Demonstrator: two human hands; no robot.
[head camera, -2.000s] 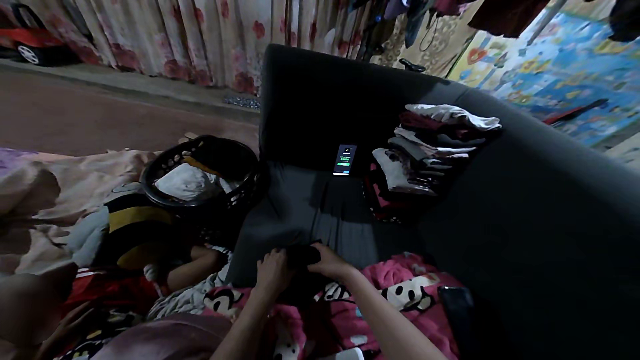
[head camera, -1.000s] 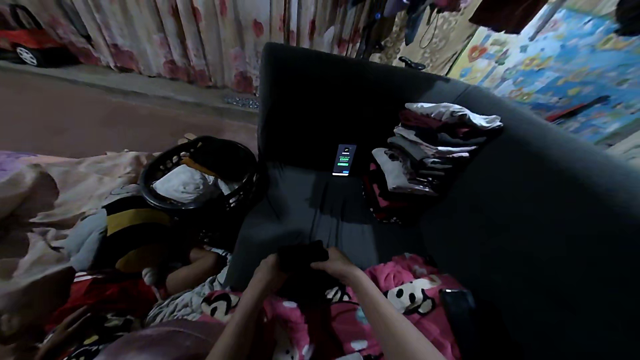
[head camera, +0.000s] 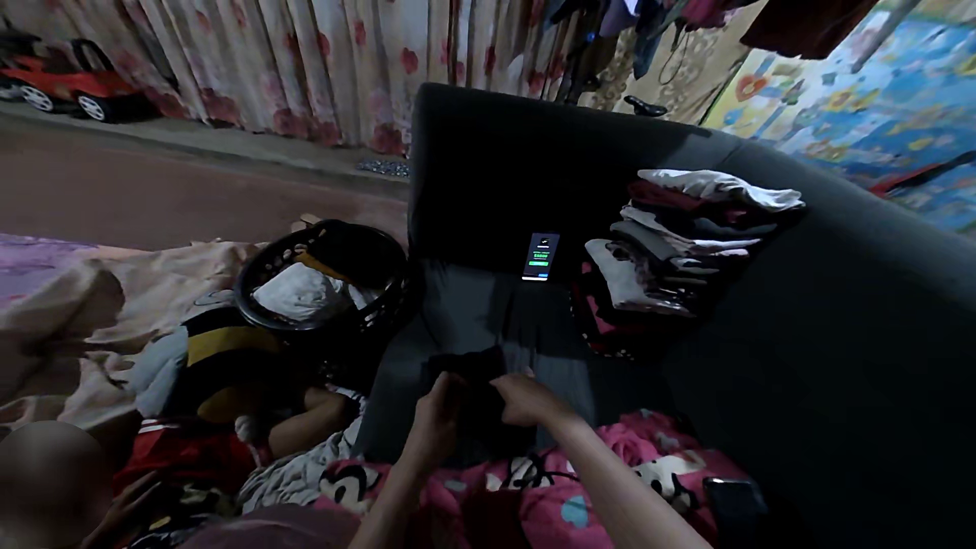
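A black cloth garment (head camera: 480, 396) lies on the dark grey sofa seat in front of me. My left hand (head camera: 444, 400) grips its left side, and my right hand (head camera: 526, 398) grips its right side; the cloth hangs down between them. Its exact kind is too dark to tell. Beyond it, a stack of folded clothes (head camera: 671, 244) leans against the sofa's backrest. Beside the stack, a phone (head camera: 540, 257) with a lit screen stands propped up. A pink patterned cloth (head camera: 579, 496) covers the area beneath my forearms.
To the left is a black plastic basket (head camera: 248, 305) holding white, mustard and dark cloths. A person in red clothing lies beside a striped plush toy (head camera: 229, 347) on a beige blanket (head camera: 61, 320). A second dark phone (head camera: 733, 496) rests at my right. Clothes hang above the sofa (head camera: 854, 305).
Both hands have moved a little farther apart and spread the black cloth, which was bunched between them before. The basket, stack and propped phone stay where they were.
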